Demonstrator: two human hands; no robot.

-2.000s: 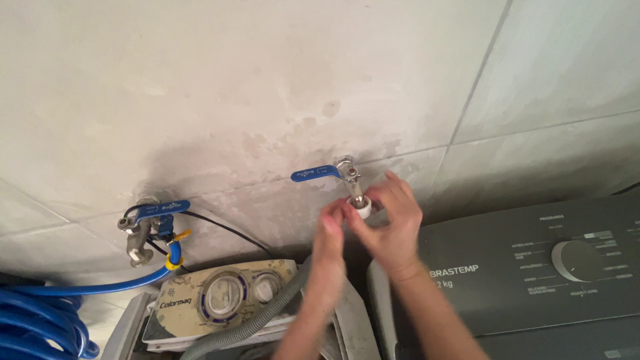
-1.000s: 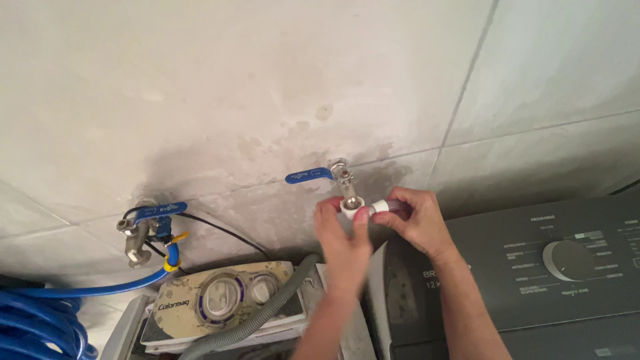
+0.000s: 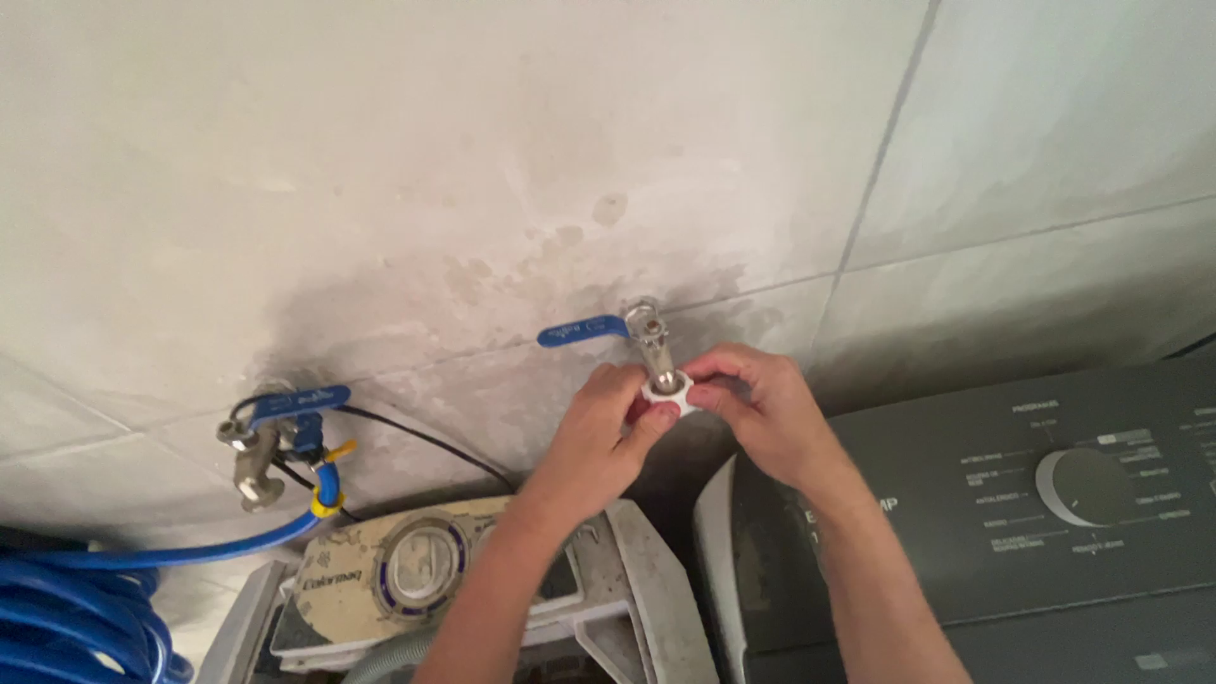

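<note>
A metal wall tap (image 3: 657, 351) with a blue lever handle (image 3: 581, 331) points down toward me. Around its outlet is a white plastic hose nut (image 3: 671, 393). My left hand (image 3: 608, 427) pinches the nut from the left with thumb and fingers. From the right, my right hand (image 3: 755, 404) grips the same nut between thumb and index finger. Whether a hose hangs below the nut is hidden by my hands.
At left, a second tap (image 3: 258, 456) carries a blue hose (image 3: 190, 554) beside a coiled blue hose (image 3: 71, 617). Below stand a worn Colormaq washer (image 3: 332, 608) with a grey corrugated hose (image 3: 389, 660) and a dark Brastemp washer (image 3: 912, 570). A black cable (image 3: 427, 439) runs along the wall.
My right hand has moved from the white hose end beside the tap to the nut at the outlet. My left hand stays at the nut. The view has shifted slightly.
</note>
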